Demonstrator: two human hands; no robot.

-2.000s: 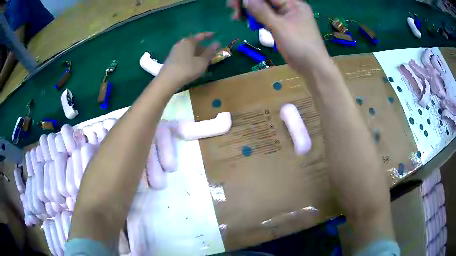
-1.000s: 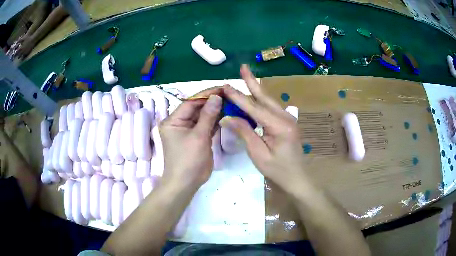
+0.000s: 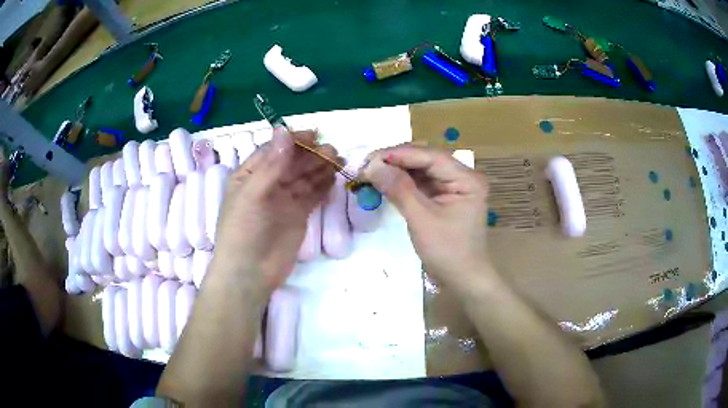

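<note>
My left hand (image 3: 275,191) holds a small green circuit board (image 3: 270,110) near its wire end, above the stacked housings. Thin orange and dark lead wires (image 3: 323,156) run from it to my right hand. My right hand (image 3: 423,187) pinches the wires with its fingertips at a battery, whose round blue-grey end (image 3: 368,198) shows below the fingers. The rest of the battery is hidden. Pale pink housing shells lie under and beside my hands on the white sheet (image 3: 359,319).
Rows of stacked housings (image 3: 144,215) lie at left. One housing shell (image 3: 566,196) lies on the brown cardboard (image 3: 519,303). The green conveyor belt (image 3: 343,40) carries battery-and-board assemblies (image 3: 203,100) and white shells (image 3: 289,69). Another person's arms (image 3: 60,52) show at the upper left.
The battery has turned in my right hand so its round end shows. The circuit board and wires are now stretched out between my hands. Items on the belt appear shifted left.
</note>
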